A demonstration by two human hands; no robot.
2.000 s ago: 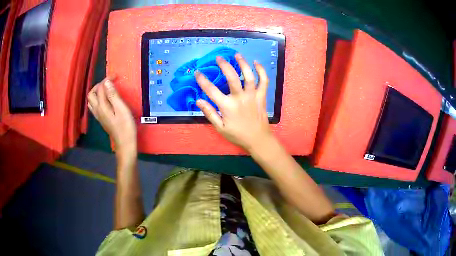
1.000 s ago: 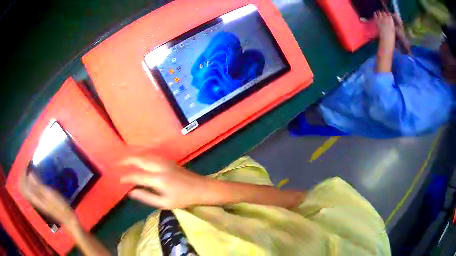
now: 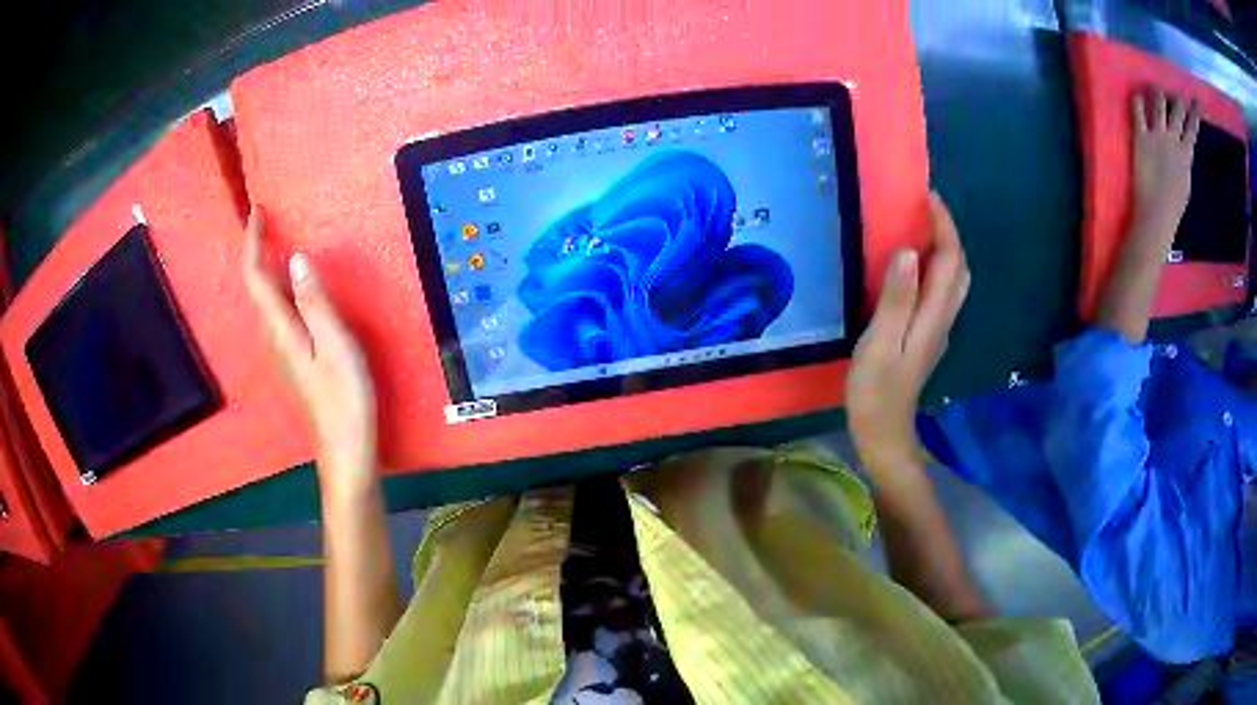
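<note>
A tablet computer [image 3: 641, 248] with a lit Windows desktop and blue swirl wallpaper lies on a red foam tray [image 3: 331, 124] in front of me. A small white label [image 3: 472, 411] sits at its lower left corner. My left hand [image 3: 320, 358] is at the tray's left side, thumb over the top face, fingers at the edge. My right hand [image 3: 903, 338] is at the right side in the same way. Both hands hold the tray between them; the fingertips under the edges are partly hidden. Neither hand touches the tablet.
To the left is another foam tray [image 3: 262, 427] with a dark tablet [image 3: 121, 355]. To the right, a person in blue sleeves [image 3: 1151, 468] has a hand [image 3: 1162, 159] by a dark tablet [image 3: 1216, 200] on a foam tray [image 3: 1110, 124]. The green worktop [image 3: 986, 193] runs beneath.
One second ago both hands were away from the lit tablet, at the left. Now they are on either side of its tray, which appears straighter and more central. The left tray's tablet now looks dark.
</note>
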